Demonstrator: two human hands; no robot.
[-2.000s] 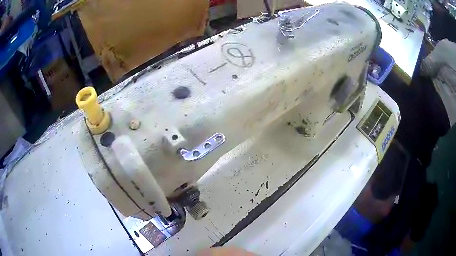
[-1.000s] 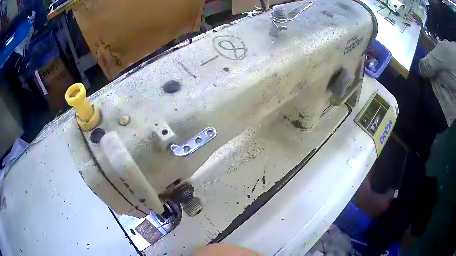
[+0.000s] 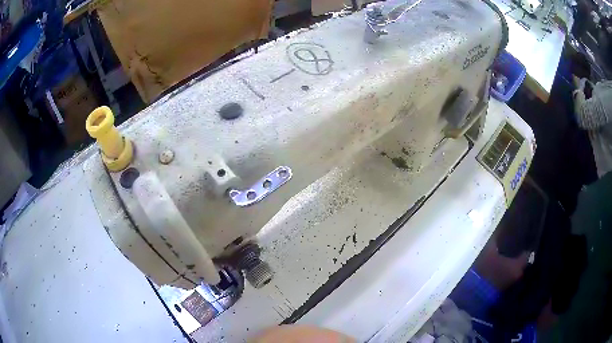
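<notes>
A worn cream industrial sewing machine [image 3: 349,120] fills the view, its needle end at the lower left and its body running up to the right. A yellow knob [image 3: 109,137] stands on its top left. A silver thread guide [image 3: 262,186] with holes is on its side. The shiny needle plate [image 3: 199,307] shows under the head with no cloth on it. A blurred, skin-coloured part, perhaps of one of my hands, is cut off by the bottom edge. I cannot tell which hand it is or what it does.
The white tabletop [image 3: 57,251] surrounds the machine. A control panel [image 3: 508,154] is at its right end. A brown carton [image 3: 188,40] stands behind. A small blue basket [image 3: 508,76] and another white table [image 3: 537,50] are beyond. A person's grey sleeve [image 3: 597,107] shows at the right.
The machine has shifted slightly left in view. The skin-coloured part remains at the bottom edge. The grey-sleeved person at the right has changed position, and a hand now shows there.
</notes>
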